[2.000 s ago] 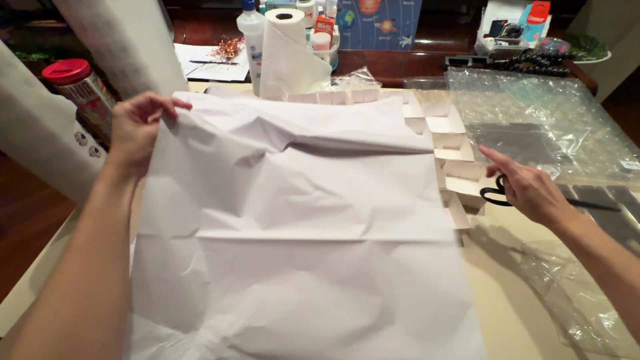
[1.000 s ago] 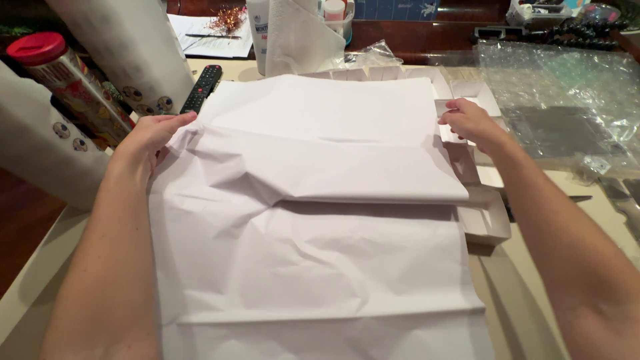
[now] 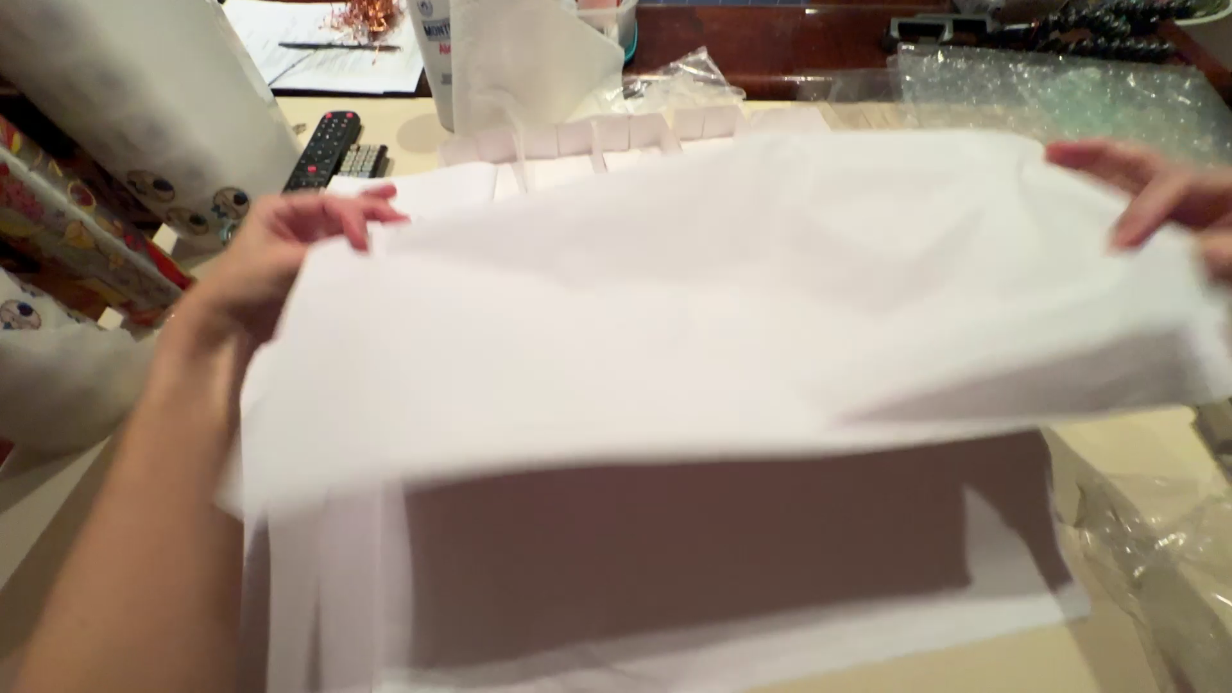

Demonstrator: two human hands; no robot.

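A large sheet of white paper (image 3: pixel 616 327) is raised over the table, blurred by motion, with its near part folded under and in shadow. My left hand (image 3: pixel 298 241) grips its upper left corner between thumb and fingers. At the upper right edge, my right hand (image 3: pixel 1145 197) pinches the paper and is partly cut off by the frame. Behind the sheet stands a row of small white card compartments (image 3: pixel 577 140), mostly covered by the paper.
Two remote controls (image 3: pixel 325 149) lie at the back left, beside patterned rolls (image 3: pixel 144 106). A paper towel roll (image 3: pixel 529 67) and a bottle (image 3: pixel 438 58) stand behind. Clear plastic wrapping (image 3: pixel 1068 101) lies at the back right, more (image 3: pixel 1155 549) at the near right.
The paper has been lifted off the table and its far edge raised. My right hand, near the card compartments before, has moved right and holds the paper's edge. The view has moved closer.
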